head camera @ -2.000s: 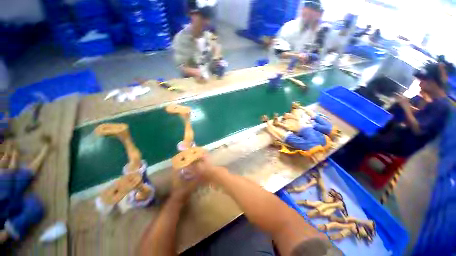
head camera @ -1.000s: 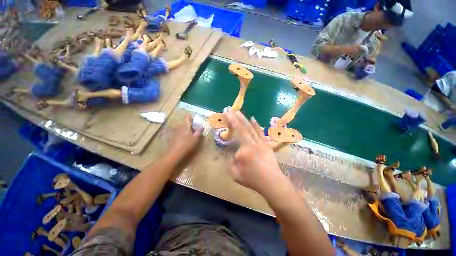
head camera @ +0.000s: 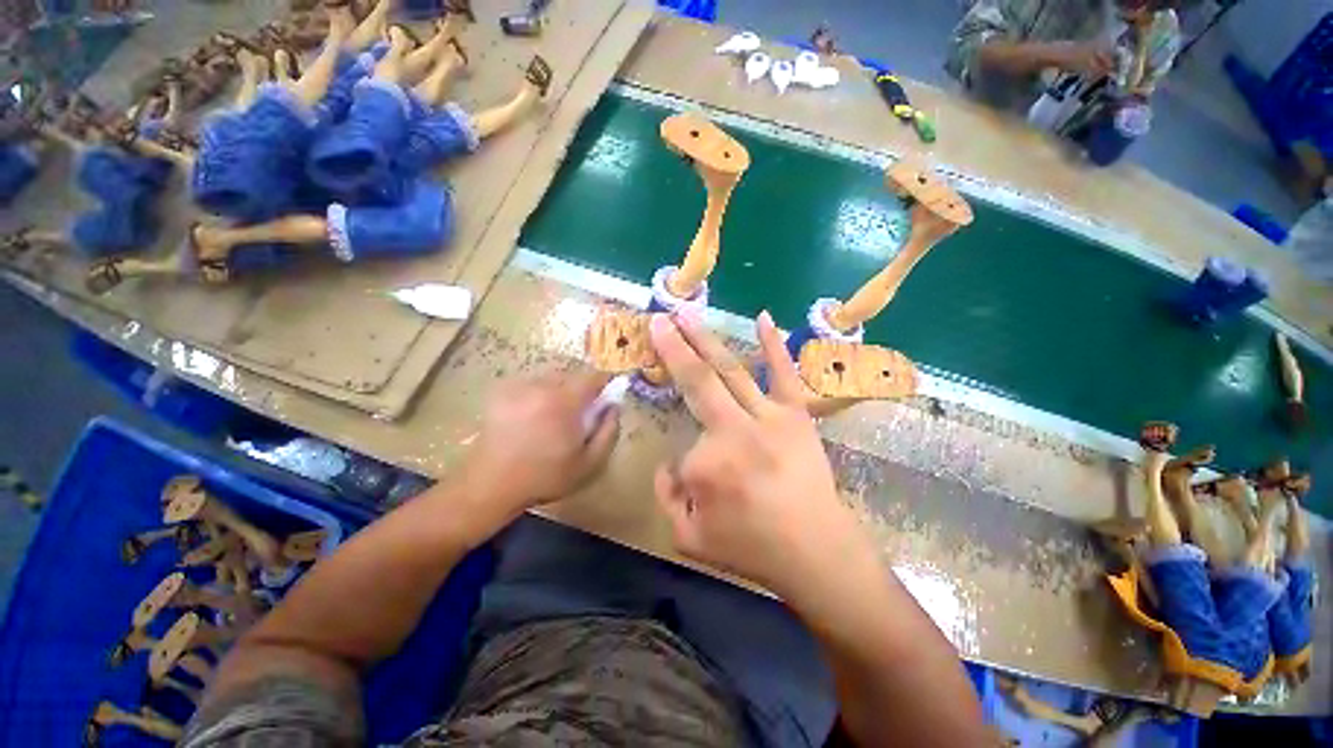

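Observation:
Four tan leg pieces stand sole-up in front of me: a back left one (head camera: 706, 146), a back right one (head camera: 931, 195), a front left one (head camera: 620, 342) and a front right one (head camera: 860, 371). Pale ruffled cuffs (head camera: 680, 291) ring the legs at the blue shorts parts. My left hand (head camera: 544, 443) pinches a small white glue bottle (head camera: 607, 398) at the front left leg's cuff. My right hand (head camera: 753, 460) has its fingers spread, fingertips against the front left leg's sole edge. It hides parts of the lower assemblies.
A green belt (head camera: 1053, 307) runs behind. Joined leg assemblies (head camera: 358, 146) and a white bottle (head camera: 439, 301) lie on cardboard at left. Assemblies with a yellow-orange sash (head camera: 1199, 650) stand at right. A blue bin (head camera: 73, 512) holds loose legs at lower left. A person (head camera: 1023, 51) works across the belt.
Since two seconds ago the view has swung left and down. My left hand now has the white bottle close to the front left leg. My right hand's fingers have spread.

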